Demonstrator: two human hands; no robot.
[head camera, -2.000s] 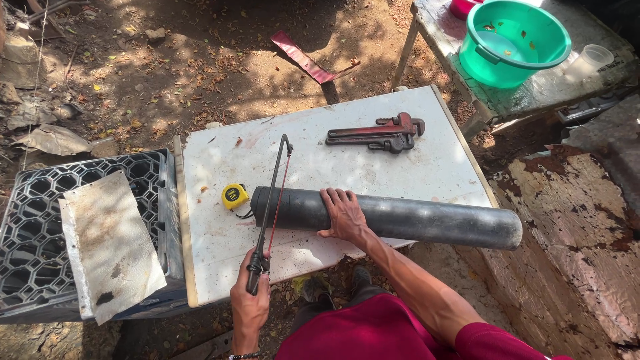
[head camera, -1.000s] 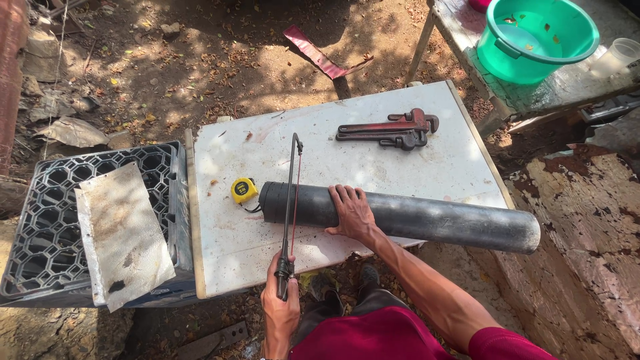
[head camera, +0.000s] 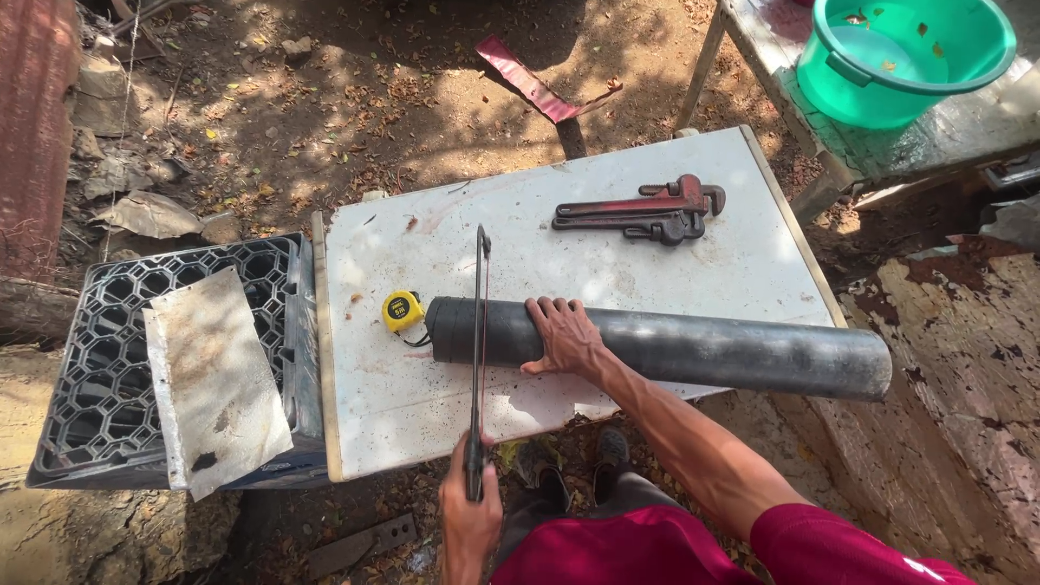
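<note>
My left hand (head camera: 471, 508) grips the black handle of a hacksaw (head camera: 478, 325) at the table's near edge. The saw's frame and thin red blade lie across a thick black plastic pipe (head camera: 731, 348), close to its left end. With fingers spread, my right hand (head camera: 566, 337) presses on top of the pipe, just right of the blade. A yellow tape measure (head camera: 402, 310) rests beside the pipe's left end, its black strap near the pipe. Beyond the pipe, two pipe wrenches (head camera: 638, 213) lie side by side. Whether the blade sits in a cut cannot be told.
The white tabletop (head camera: 390, 244) carries the pipe, whose right end overhangs it. At left stands a plastic crate (head camera: 97, 390) with a dirty flat sheet (head camera: 215, 374) on top. A green basin of water (head camera: 861, 73) stands on another table at upper right. A red strip (head camera: 528, 77) lies beyond.
My left hand has drawn the hacksaw slightly toward my body, and the saw points more directly away from me. My right hand has stayed on the pipe. The view has shifted a little.
</note>
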